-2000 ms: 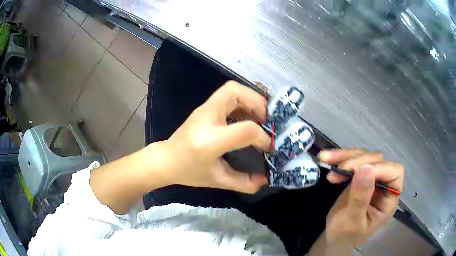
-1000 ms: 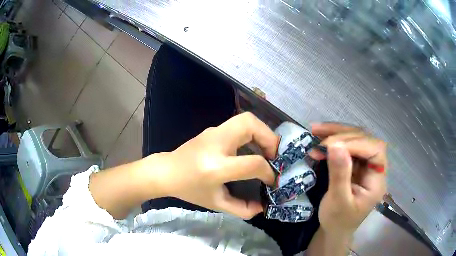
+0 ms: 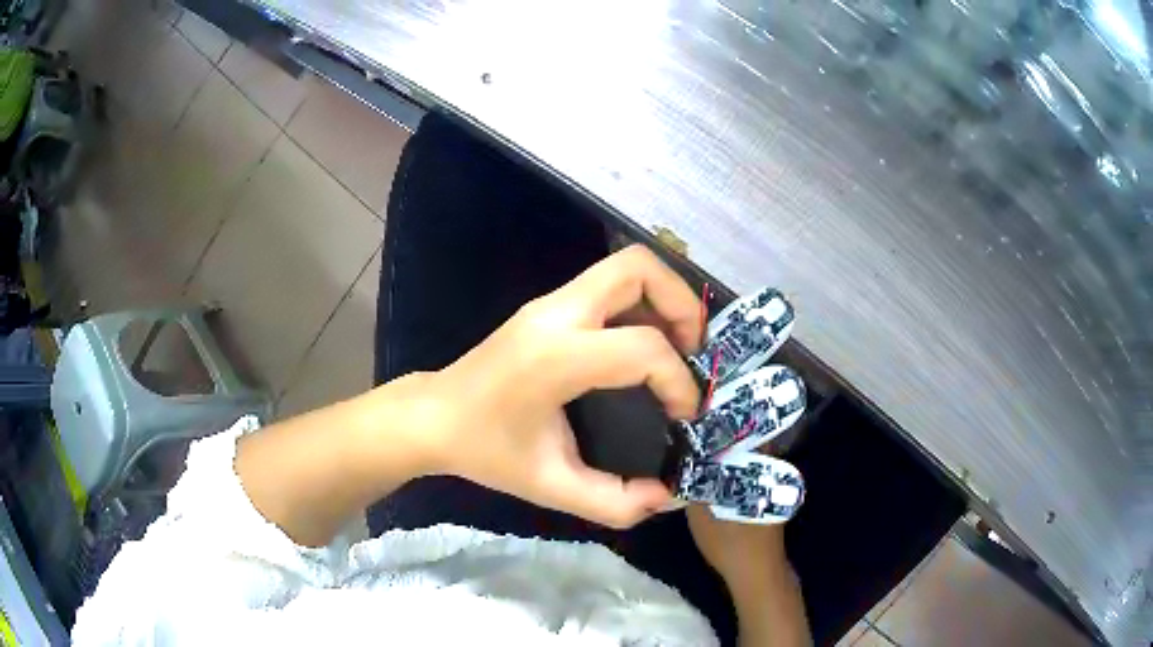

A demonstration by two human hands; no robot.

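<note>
My left hand [image 3: 544, 379] holds three white electronic units in a fan above my black-clad lap, beside the bench edge. The upper unit [image 3: 749, 331], the middle unit [image 3: 755, 411] and the lower unit [image 3: 744, 487] show their black and silver circuit boards. Thin red wires [image 3: 717, 375] stick out beside the boards. My right hand [image 3: 737, 537] is mostly hidden behind the units; only its wrist side and forearm show below them. The pen-like tool is not visible.
The grey bench [image 3: 607, 114] with its dark edge runs diagonally from upper left to lower right. A pale plastic stool [image 3: 108, 405] stands on the tiled floor [image 3: 272, 209] at the left. Other stools and a green item are at the far left edge.
My right hand has moved from the right of the units to behind and below them, and the tool has gone from sight. The fanned boards now face the camera more fully.
</note>
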